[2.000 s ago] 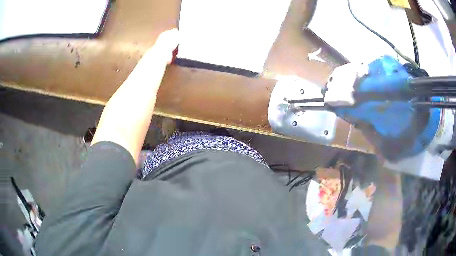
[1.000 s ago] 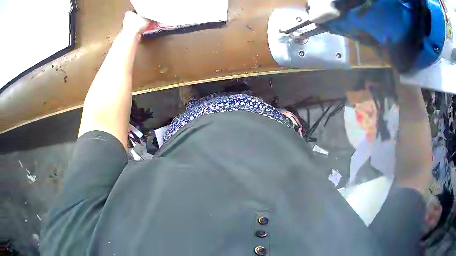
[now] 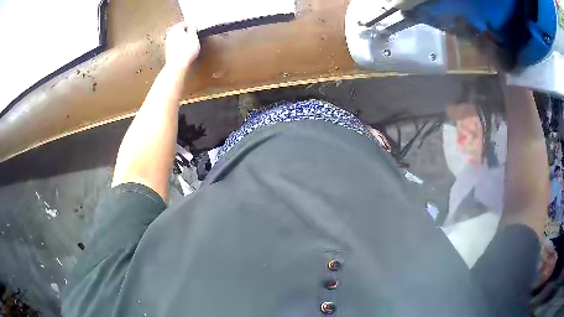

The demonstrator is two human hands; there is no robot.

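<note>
A white-topped cut piece with a dark layered edge (image 3: 244, 12) lies on the brown table, cut off by the top of the frame. My left hand (image 3: 183, 44) is at its near left corner, fingers bent; whether they grip it is unclear. The blue-motored cutting machine (image 3: 495, 21) is at the upper right, partly out of frame. Its silver base plate (image 3: 411, 51) rests on the table near the front edge. My right forearm reaches up to the motor; my right hand is hidden behind it.
Another white-topped panel with a dark edge (image 3: 46, 43) lies at the left. The table's pale front edge (image 3: 247, 91) runs across in front of my body. White paper scraps (image 3: 473, 232) and dark scraps lie below the table at the right, with small bits at the left.
The view has tilted down since two seconds ago. The gap between the middle piece and the base plate looks wider. The red at my left fingers no longer shows.
</note>
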